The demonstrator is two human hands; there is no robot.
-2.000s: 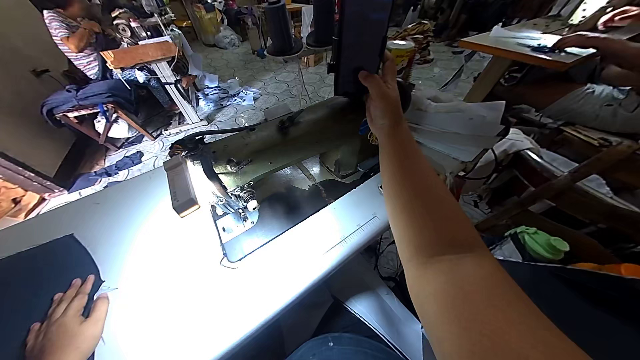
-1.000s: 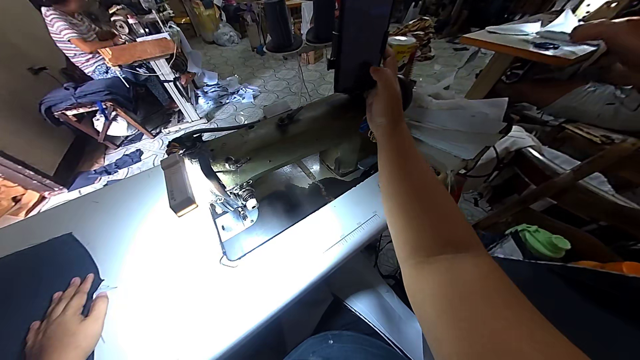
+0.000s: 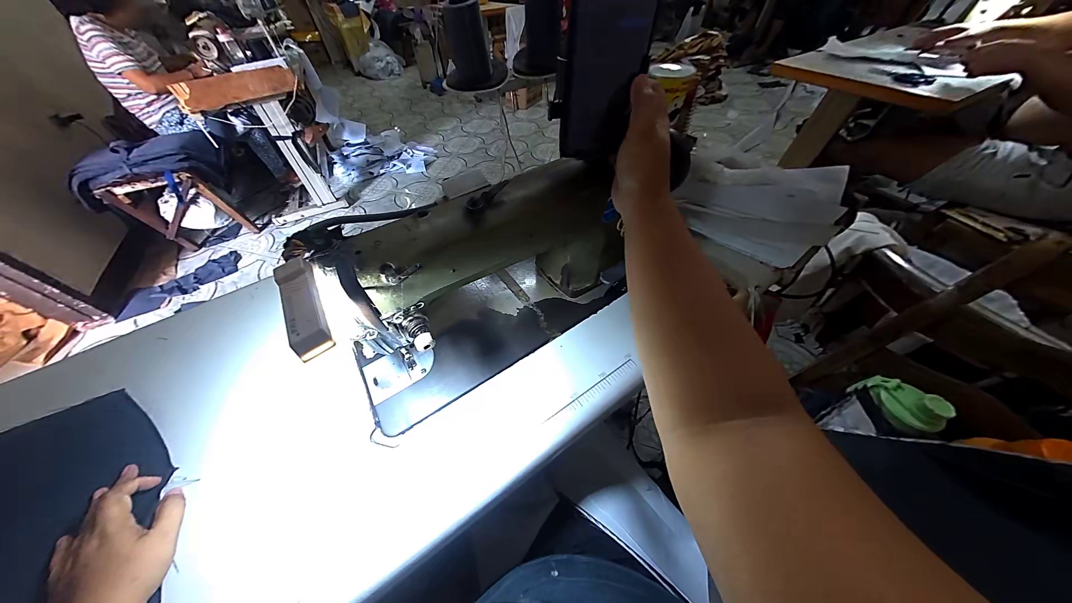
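My left hand [image 3: 117,536] rests on a piece of dark fabric [image 3: 75,452] at the left end of the white sewing table [image 3: 469,494]. Its thumb and index finger are spread around a small pale pointed scrap or tool at the fabric's edge. My right hand [image 3: 645,142] is raised at the far end of the sewing machine [image 3: 469,226], against the side of a dark upright phone-like device [image 3: 607,75]; most of its fingers are hidden. A lamp [image 3: 303,310] beside the machine's head lights the needle plate [image 3: 394,373].
Two dark thread cones [image 3: 471,46] stand behind the machine. A person [image 3: 126,59] sits at another machine, upper left. Another person's hands [image 3: 988,46] are over a wooden table [image 3: 854,79], upper right. Papers or pale cloth [image 3: 762,209] lie right of the machine; a green object [image 3: 909,406] lies lower right.
My left hand's thumb and index finger have parted at the fabric's edge, where the small pale thing shows. My right hand stays by the dark device. The people's hands at upper right have shifted.
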